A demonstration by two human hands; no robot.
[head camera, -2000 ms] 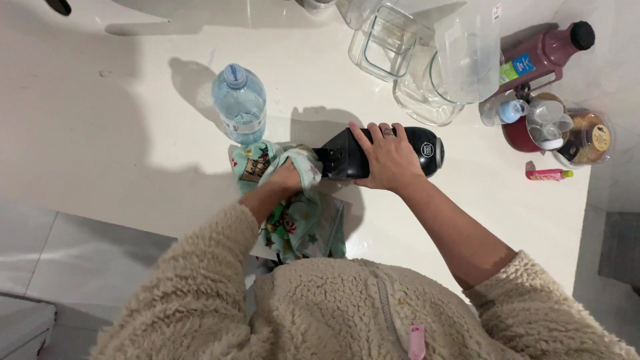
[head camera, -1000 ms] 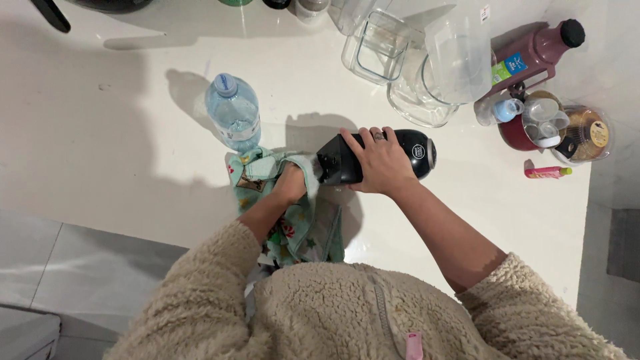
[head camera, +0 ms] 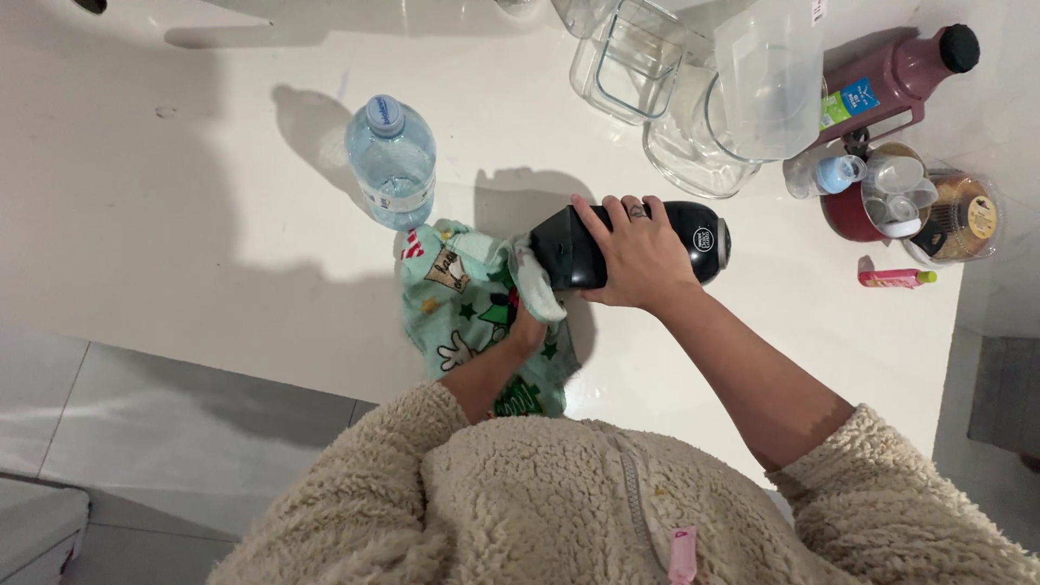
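A black capsule coffee machine (head camera: pixel 569 248) is held over the white counter, its rounded end pointing right. My right hand (head camera: pixel 642 256) lies over its body, fingers spread around it. At its left end, my left hand (head camera: pixel 530 325) is mostly hidden in a mint-green printed cloth (head camera: pixel 479 325), which touches that end of the machine. The cloth hangs down towards my fleece jacket. A clear blue plastic water bottle (head camera: pixel 394 166) stands just beyond the cloth, upright.
Glass containers (head camera: pixel 642 61) and a translucent plastic container (head camera: pixel 772 81) stand at the back right. Beside them are a mauve jug (head camera: pixel 902 77), a red pot (head camera: pixel 845 213) holding small plastic items, a lidded food container (head camera: pixel 967 215) and a small pink tube (head camera: pixel 890 279). The counter's front edge (head camera: pixel 203 367) runs below left.
My left hand has shifted within the cloth, and the cloth now covers more of it at the machine's left end. My right hand stays on the machine.
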